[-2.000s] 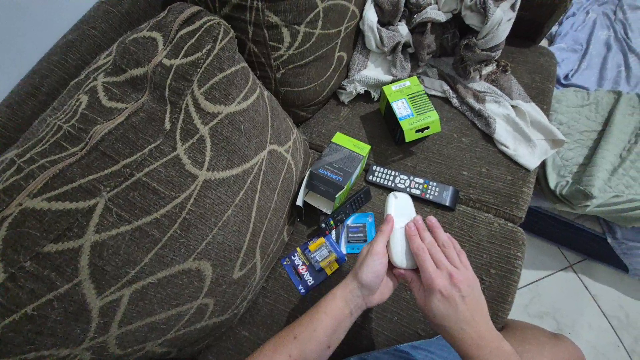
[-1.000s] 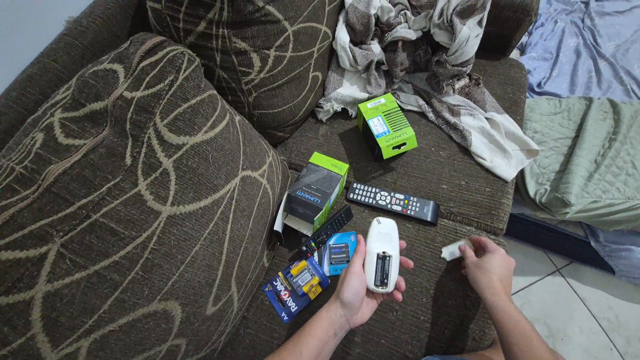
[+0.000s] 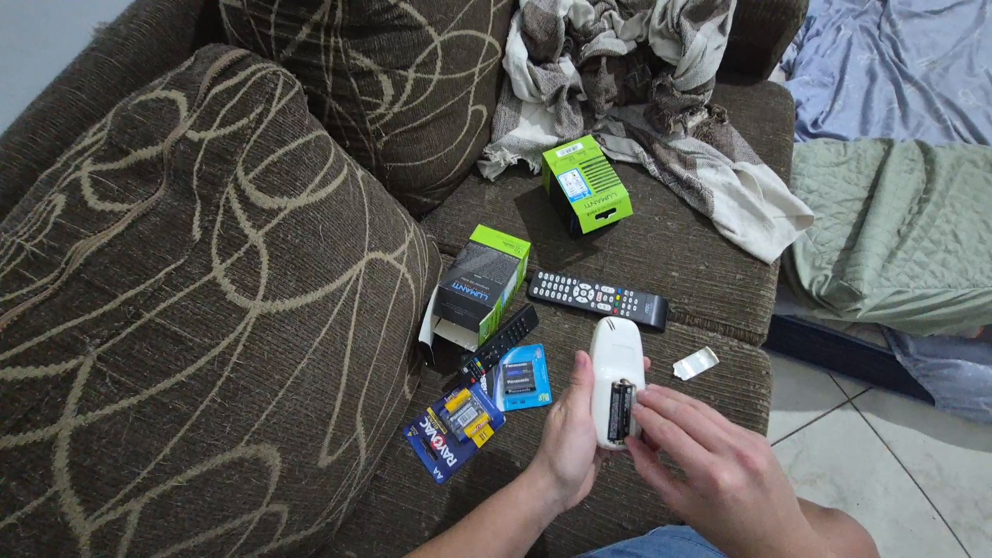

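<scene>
My left hand (image 3: 570, 446) holds a white remote control (image 3: 616, 345), its back facing up and its battery compartment uncovered. Dark batteries (image 3: 621, 411) lie in that compartment. The fingers of my right hand (image 3: 709, 457) touch the compartment's right edge; whether they grip anything is hidden. A white battery cover (image 3: 696, 363) rests on the couch seat, right of the remote. To the left are a blue Panasonic battery pack (image 3: 523, 377) and a blue Rayovac battery pack (image 3: 456, 432). A black remote (image 3: 500, 342) lies just above them, and a larger black remote (image 3: 597, 298) lies beyond my hands.
An opened black and green box (image 3: 480, 287) and a green box (image 3: 587, 184) stand on the brown couch. Patterned cushions (image 3: 209, 310) fill the left side. A plaid blanket (image 3: 659, 116) lies at the back; a bed with green bedding (image 3: 891, 232) is at right.
The white remote's back was covered two seconds ago; the compartment now shows. My right hand held the cover one second ago, has let it go on the seat and moved left to the remote.
</scene>
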